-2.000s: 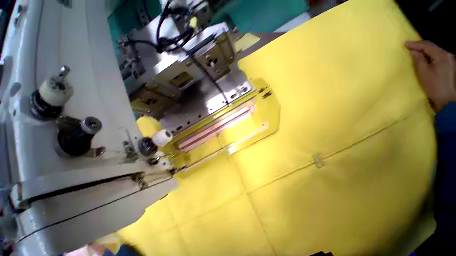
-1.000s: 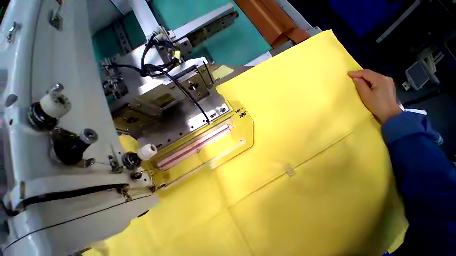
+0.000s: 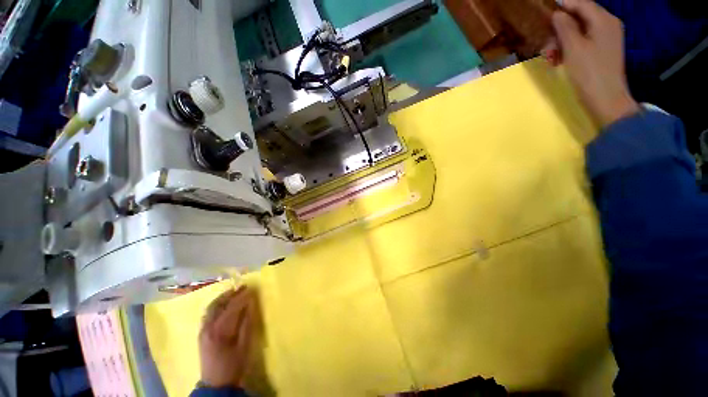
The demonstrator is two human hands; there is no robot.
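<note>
The yellow panel (image 3: 504,310) lies across the machine table, with crease lines and a small patch mark. The yellow-edged clear clamp frame (image 3: 425,186) lies over its upper-left part, with a long dark reddish strip (image 3: 349,195) in its slot. My right hand (image 3: 591,58) is at the right end of the brown strips (image 3: 497,23), thumb and fingers closed on the edge of a strip. My left hand (image 3: 225,333) rests on the panel below the machine head, fingers together; whether it pinches anything is unclear.
The white pattern sewer head (image 3: 178,233) stands on the left, with tension knobs (image 3: 206,94). The silver clamp carriage (image 3: 322,116) with black cables is behind the frame. A printed pink-white sheet (image 3: 105,353) lies at lower left. Green surfaces (image 3: 419,50) are behind.
My right hand has left the panel's right edge and moved up to the brown strips. My left hand has come into view on the panel. The view has shifted left, showing more of the machine head.
</note>
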